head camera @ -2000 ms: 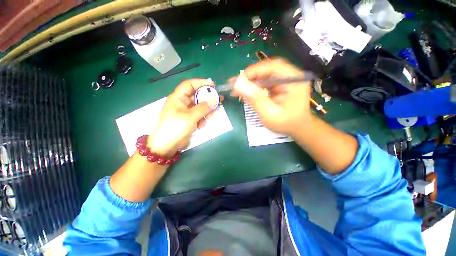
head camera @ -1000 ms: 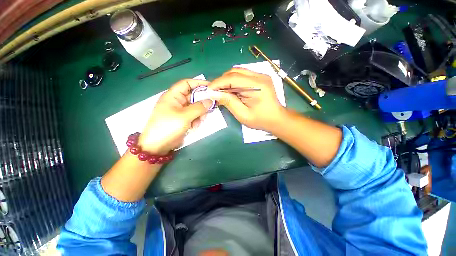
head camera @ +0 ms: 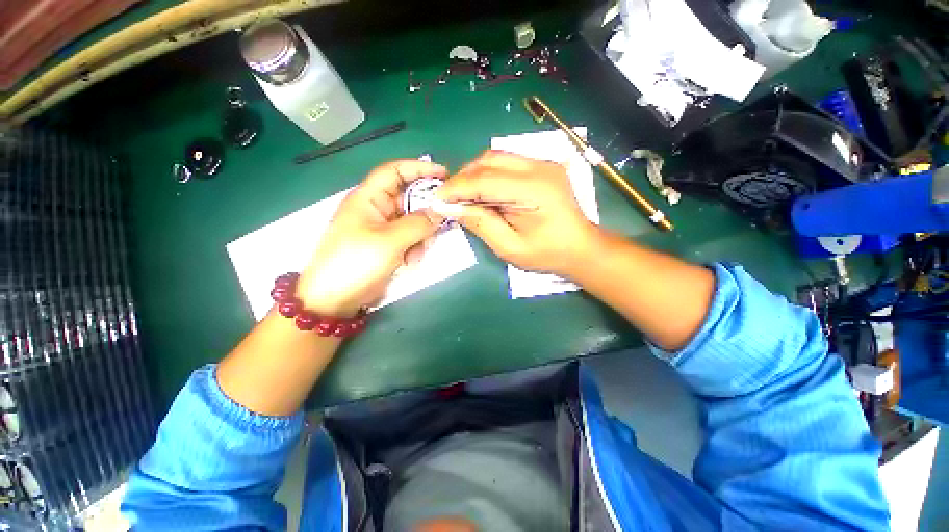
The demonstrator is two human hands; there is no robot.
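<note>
My left hand (head camera: 364, 239) holds a round watch head (head camera: 421, 194) by its rim between thumb and fingers, above a blank white paper (head camera: 281, 260). The watch head shows a white face, partly covered by fingers. My right hand (head camera: 531, 213) is pinched on slim tweezers (head camera: 510, 204), with its fingertips right at the watch head. The tweezer tip is washed out by glare, so any small part there cannot be told. A lined sheet (head camera: 527, 283) lies partly under my right hand.
Stacked clear trays (head camera: 73, 312) stand at far left. A whitish bottle (head camera: 317, 104), a thin black stick (head camera: 351, 142) and small black rounds (head camera: 205, 158) lie behind. A brass-coloured rod (head camera: 614, 177), crumpled tissue (head camera: 682, 62), a black round-bodied item (head camera: 770, 156) and a blue cylinder (head camera: 869, 208) are at right.
Two seconds ago the tweezers were raised right of the watch head. My right hand then moved left onto it and turned, uncovering the brass-coloured rod. Since one second ago the hands have barely moved.
</note>
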